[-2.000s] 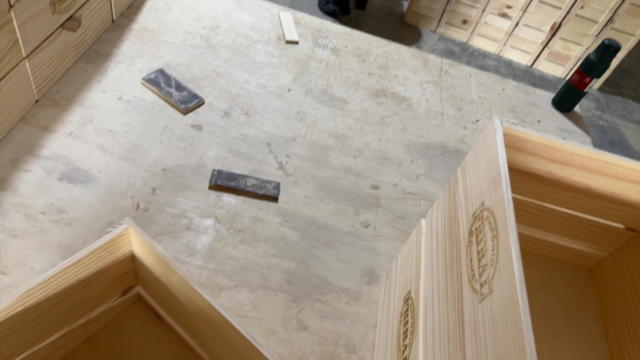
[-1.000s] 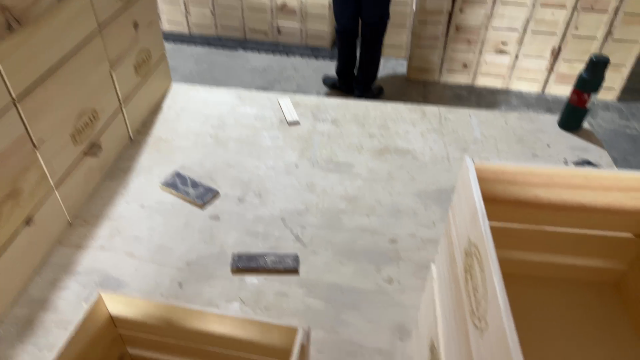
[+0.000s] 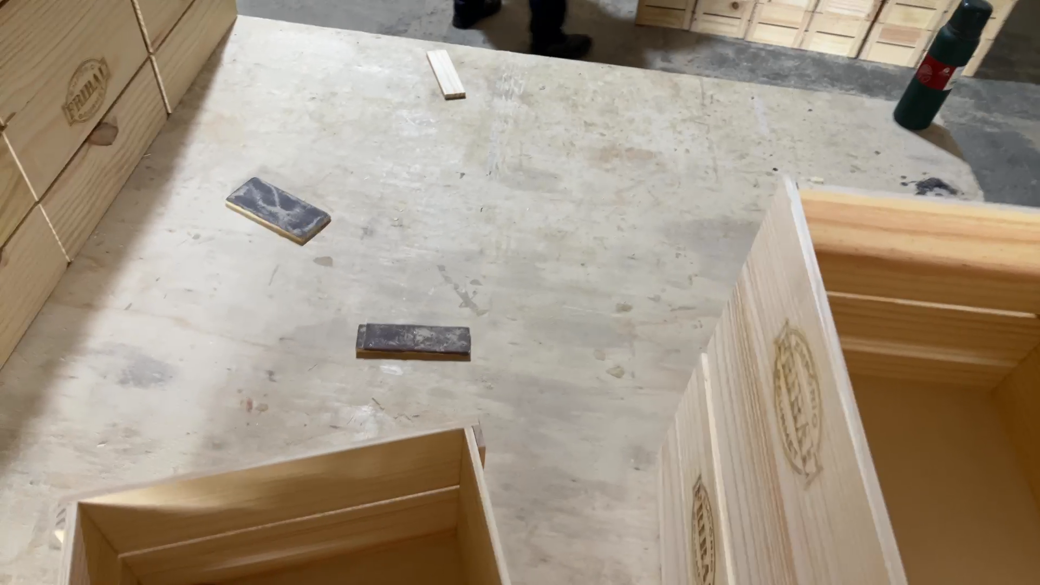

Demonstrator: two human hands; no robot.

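Note:
Neither my left hand nor my right hand shows in the head view. An open wooden crate (image 3: 276, 487) stands at the lower left, its near part cut off by the frame. At the right, another open wooden crate (image 3: 780, 382) with a branded oval mark sits higher, with a similar marked side below it. Between them and farther back, a dark-faced sanding block (image 3: 414, 341) lies flat on the pale worktable (image 3: 552, 268). A second dark-faced block (image 3: 279, 210) lies beyond it to the left, turned at an angle. What my hands hold cannot be seen.
Stacked wooden crates (image 3: 97, 106) line the left edge. A small wood strip (image 3: 446, 75) lies near the table's far edge, and a green bottle (image 3: 941, 69) stands at its far right corner. Behind, a person's legs (image 3: 552, 24) and more crates (image 3: 772, 20) show.
The lower-left crate has turned relative to the sanding blocks, which lie as before. The view has swung up and then down again.

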